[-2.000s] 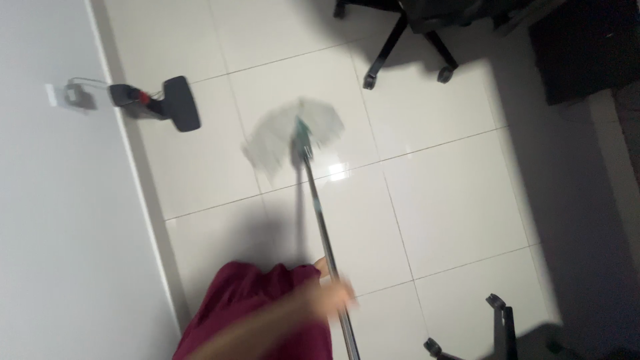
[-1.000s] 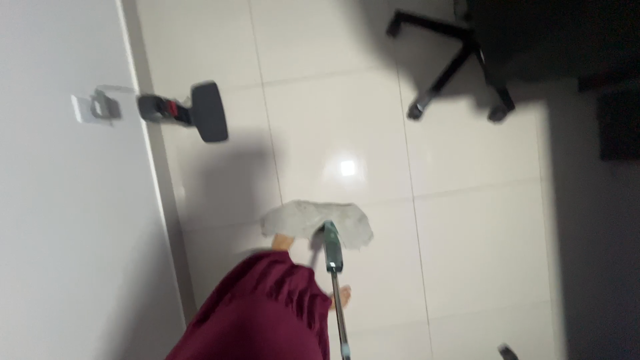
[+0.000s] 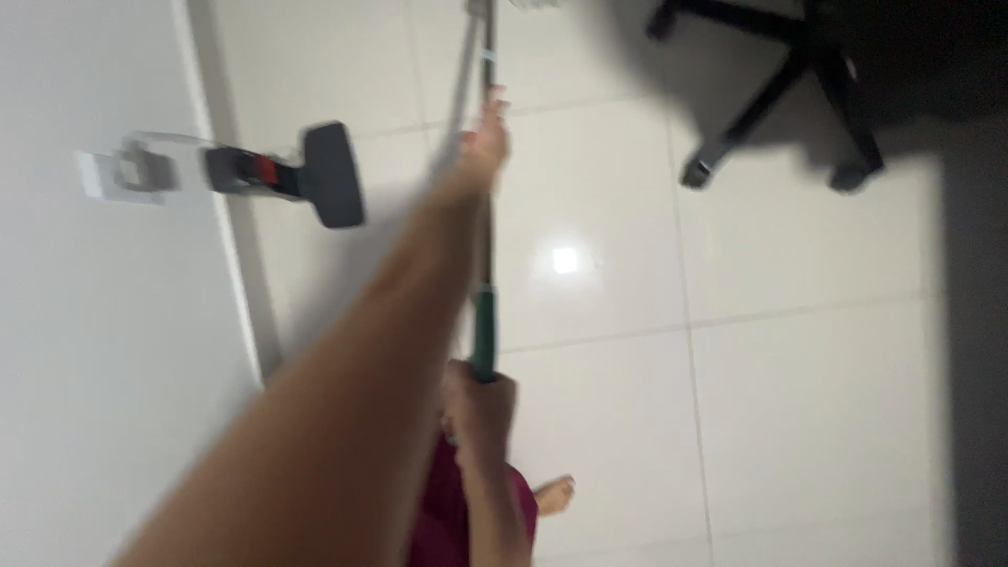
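Observation:
A mop's dark metal pole (image 3: 487, 236) runs up the middle of the head view, with a green grip (image 3: 484, 331) low on it. My left hand (image 3: 487, 142), its arm stretched up from the lower left, is on the pole well above the grip; its fingers are blurred. Lower down, my right hand (image 3: 480, 405) is closed around the pole's end, just below the green part. Only a strip of the pale mop head (image 3: 535, 3) shows at the top edge.
Left, by the white wall (image 3: 94, 354), is a dark appliance with a flat head (image 3: 332, 175) and a red part, its cord running to a wall outlet (image 3: 102, 177). A black chair's wheeled base (image 3: 803, 51) stands upper right on the pale tiles. My bare foot (image 3: 555, 494) shows below.
The mop head has moved away from my feet to the top edge. Both hands are now in view on the pole; neither was visible one second ago.

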